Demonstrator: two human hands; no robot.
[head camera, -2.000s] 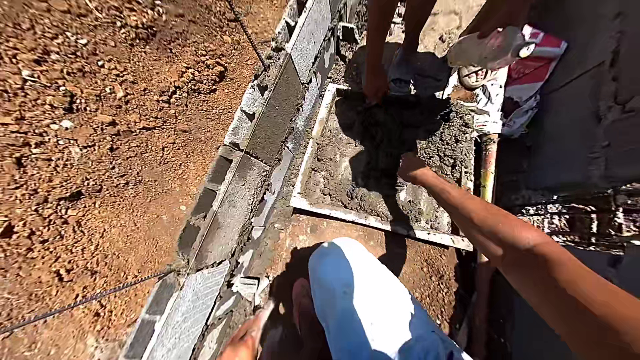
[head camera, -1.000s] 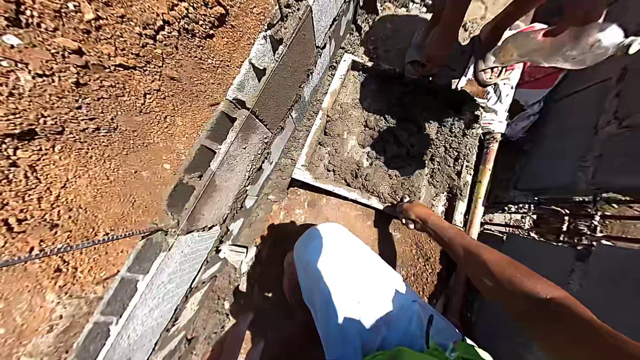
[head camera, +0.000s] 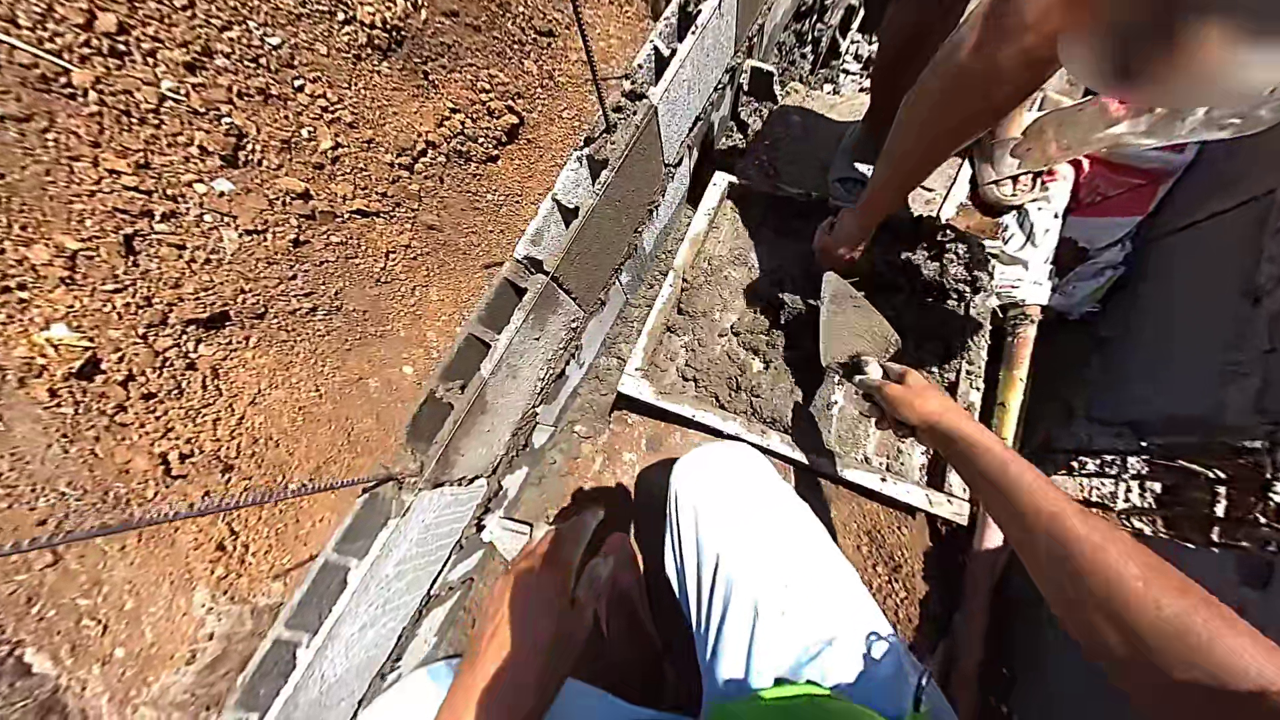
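My right hand grips the handle of a pointing trowel, its blade turned up over a wooden mortar board with raised edges. Wet mortar lies on the board, heaped toward its far right. My left hand is low in the view, left of my knee and beside the block wall; its fingers are partly in shadow, and whether it holds anything does not show. A co-worker's hand reaches down at the mortar's far edge, just beyond the trowel blade.
A concrete block wall runs diagonally along the left of the board, with rebar crossing the reddish soil beyond it. A stained pole lies right of the board. A red and white bag and the co-worker's arms are at the upper right.
My right hand has moved from the board's near edge to over the mortar, with the trowel blade now in plain sight. My left hand has come into view. The co-worker's hand is lower over the mortar.
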